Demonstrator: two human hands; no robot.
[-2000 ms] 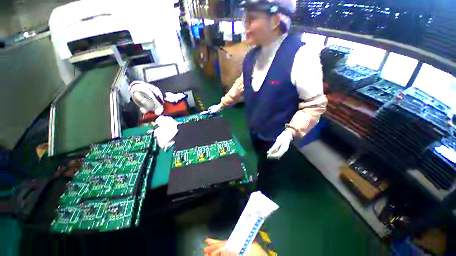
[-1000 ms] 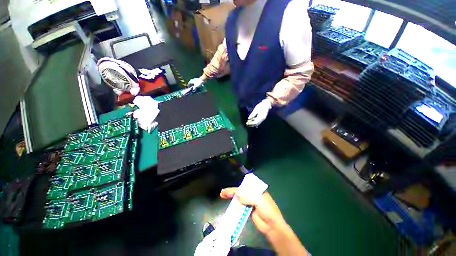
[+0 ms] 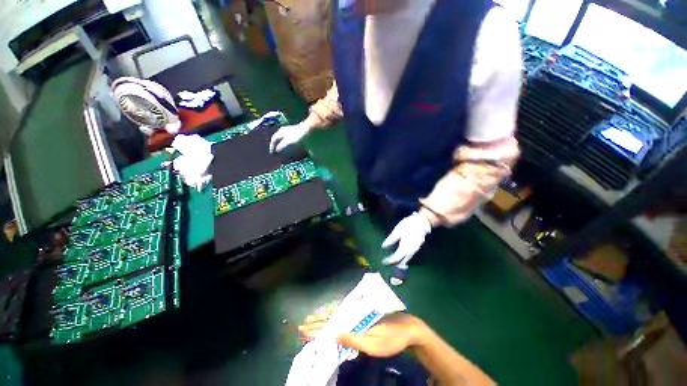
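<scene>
A white strip with blue marks [image 3: 374,298] is at the lower middle, above the floor. My bare right hand [image 3: 384,337] comes from the lower right and is closed around it. Blurred bare fingertips show on the strip's left side. White fabric, apparently my gloved left hand [image 3: 312,366], is at the strip's lower end, blurred and cut off by the bottom edge. Its fingers and its grip cannot be made out.
Green circuit boards [image 3: 113,264] lie in rows at left. Black sheets [image 3: 275,219] with small boards [image 3: 260,187] lie on the bench beside a white cloth [image 3: 193,160]. A fan [image 3: 143,104] and conveyor [image 3: 56,143] stand behind. A person in a dark vest [image 3: 422,98] stands close ahead; racks at right.
The view has shifted and the other person appears nearer. My right hand has come fully into view around the strip. White fabric has appeared at its lower end. The other person's hand now lies over the black sheet.
</scene>
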